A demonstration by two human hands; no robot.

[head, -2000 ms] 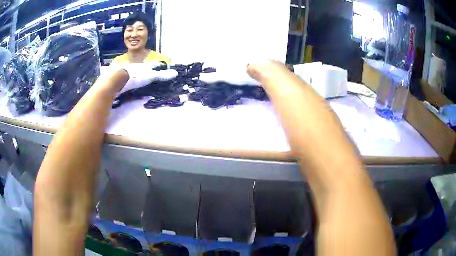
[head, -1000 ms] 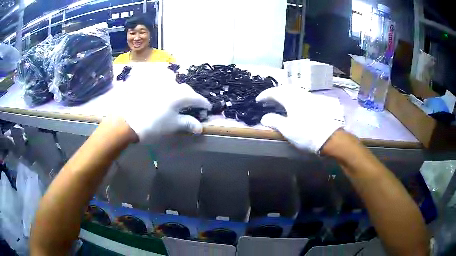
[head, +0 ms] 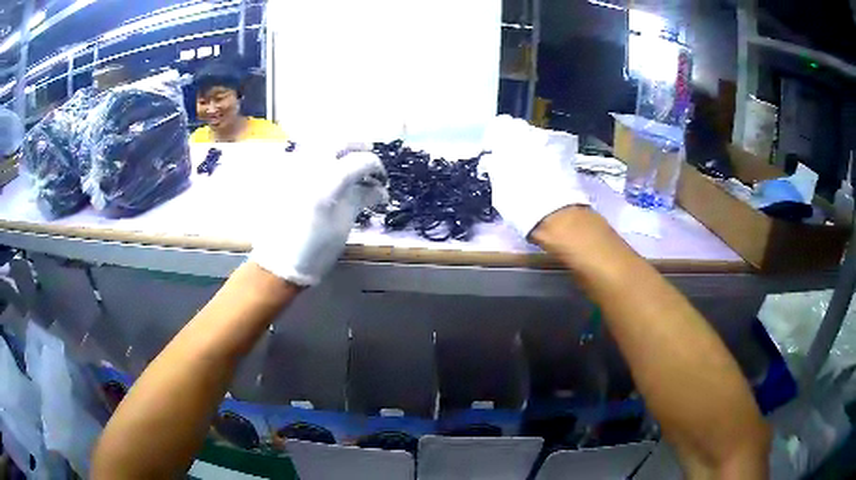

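Note:
A heap of thin black cables (head: 436, 192) lies on the pale raised shelf (head: 225, 211) in front of me. My left hand (head: 328, 211), in a white glove, is at the heap's left edge with its fingers curled; whether it holds a cable cannot be told. My right hand (head: 533, 176), also gloved in white, is at the heap's right edge, its fingers turned away, so its grip is hidden. Below the shelf stands a row of open retail boxes (head: 392, 370) with grey insides and blue-black printed fronts.
Bulky black bundles in clear plastic (head: 139, 148) stand on the shelf at left. A clear bottle (head: 654, 141) and an open brown carton (head: 713, 220) are at right. A person in yellow (head: 235, 127) is behind the shelf. A blue liner (head: 774, 366) shows at lower right.
Both hands have drawn back from reaching over the shelf. They gathered around the cable heap, then moved apart, the right one rising. The cables now lie closer to the shelf's front edge.

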